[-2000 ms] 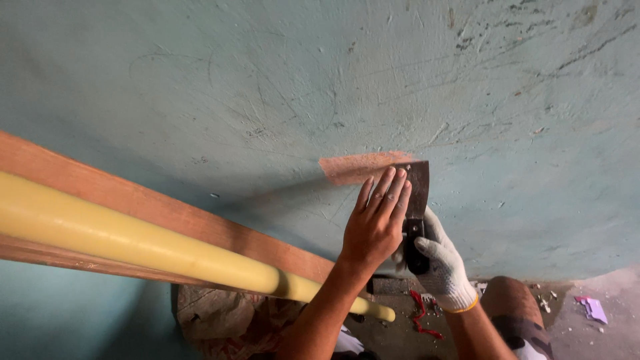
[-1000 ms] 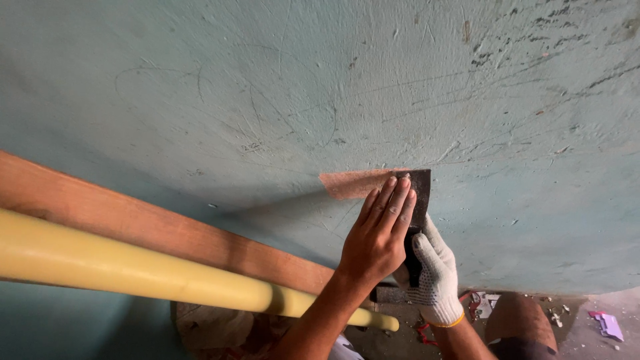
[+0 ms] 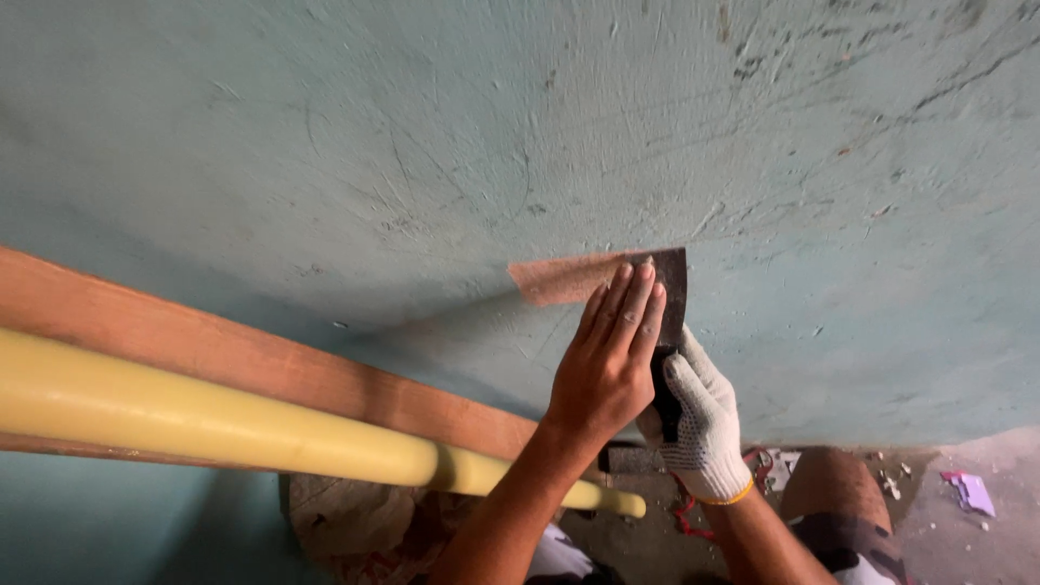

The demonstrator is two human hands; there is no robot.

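Observation:
My right hand, in a white dotted knit glove, is closed around the black handle of a wide scraper. Its dark flat blade lies against the painted blue-green wall. Bare, with fingers straight and close together, my left hand presses flat on the blade and grips nothing. A reddish-brown bare patch with straight edges extends left from the blade. The blade's left part is hidden under my fingers.
A yellow pole runs diagonally from the left, alongside an orange-brown wooden board. On the floor below are a bulky sack, red strips, paint chips and a purple piece. My knee is at the lower right.
The scraper and both hands stay together at the right end of the bare patch, with only a slight shift. The view has moved a little.

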